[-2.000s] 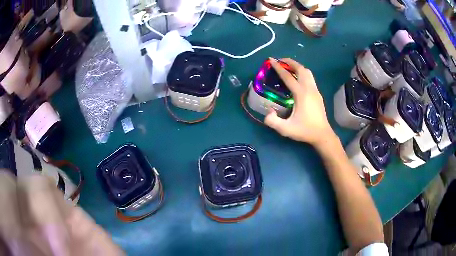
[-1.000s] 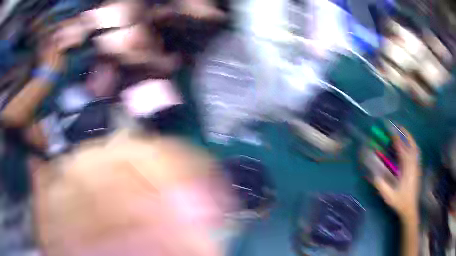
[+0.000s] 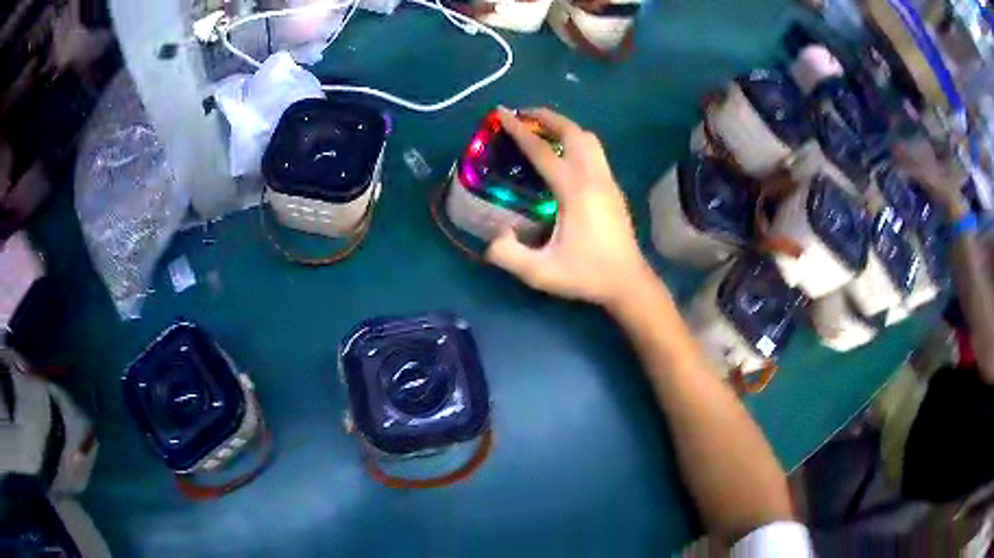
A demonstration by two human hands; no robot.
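Note:
My right hand [image 3: 572,223] is closed around a cream speaker [image 3: 485,215] with a black top, which stands on the green mat [image 3: 567,436]. Its light ring glows red, pink and green, and my fingers partly cover its top. Three more speakers stand around it, with no lit ring that I can see: one to its left [image 3: 324,153], one at the front middle [image 3: 416,381] and one at the front left [image 3: 185,398]. Each has a brown strap. My left hand is not in view.
Many speakers [image 3: 817,213] are clustered at the right edge. More stand at the back [image 3: 594,24] and lower left [image 3: 38,425]. A pale metal post [image 3: 164,98], clear bubble wrap [image 3: 125,196] and a white cable [image 3: 507,55] are at the back left. Another person's arm is at the far right.
My left hand, blurred at the lower left earlier, has left the view. The view swung left and came back. My right hand is still on the lit speaker.

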